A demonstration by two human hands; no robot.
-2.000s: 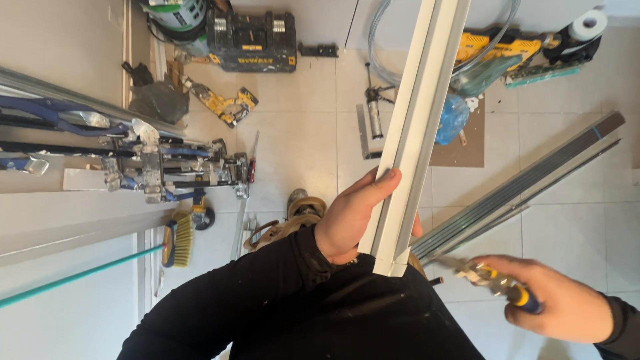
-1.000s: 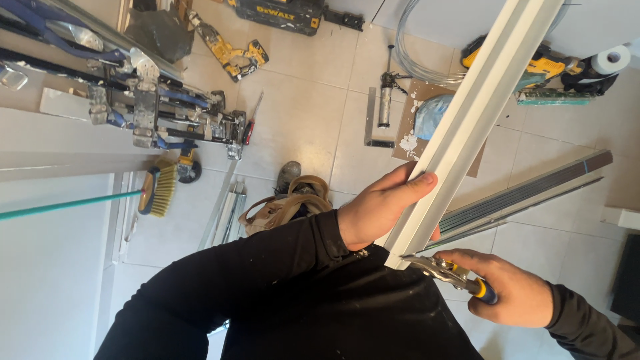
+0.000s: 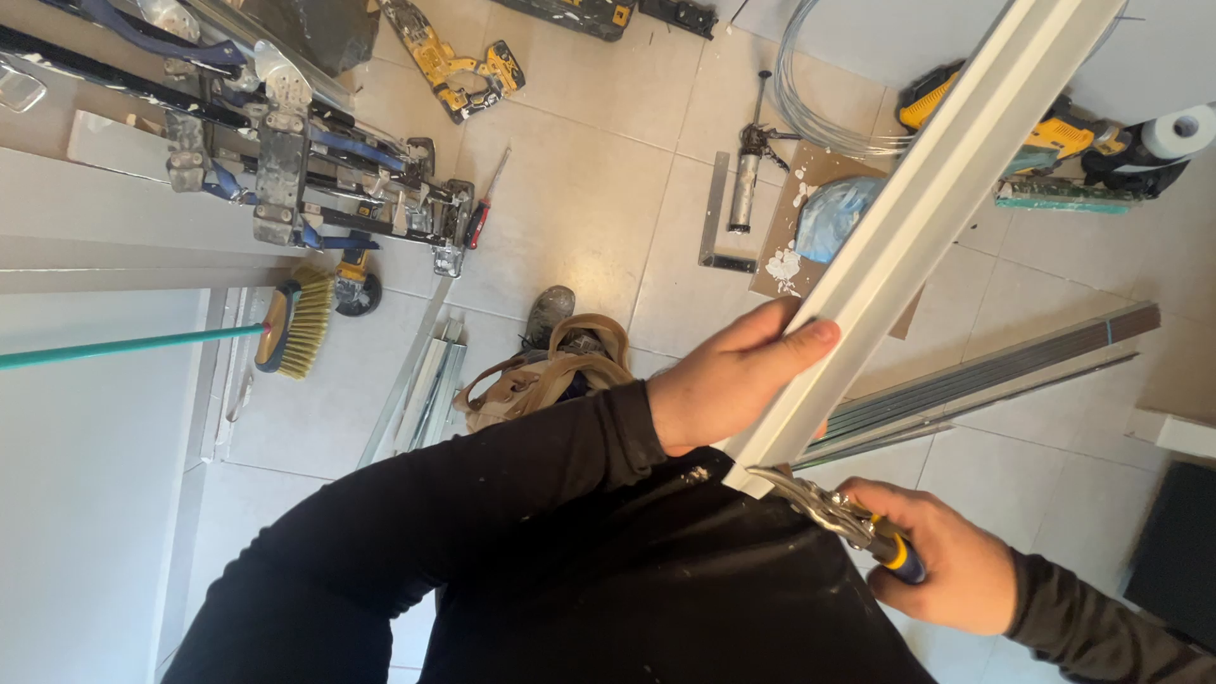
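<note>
A long pale metal profile (image 3: 912, 218) runs from the top right down to my waist. My left hand (image 3: 750, 380) grips it near its lower end, thumb on the front face and the other fingers mostly hidden behind. In my right hand (image 3: 950, 560) is a pair of locking pliers (image 3: 836, 513) with yellow and blue on the handle. Their jaws meet the lower right edge of the profile's end; whether they are clamped tight cannot be told.
Stilts with metal brackets (image 3: 280, 142) stand at the left, beside a broom (image 3: 299, 323). On the tiled floor lie a yellow power tool (image 3: 461, 76), a caulking gun (image 3: 748, 180), a screwdriver (image 3: 480, 218), coiled wire (image 3: 798, 104) and a bundle of dark metal profiles (image 3: 1007, 370).
My right hand has brought the pliers from beside the profile to its lower end. The left hand still holds the profile. The view has shifted.
</note>
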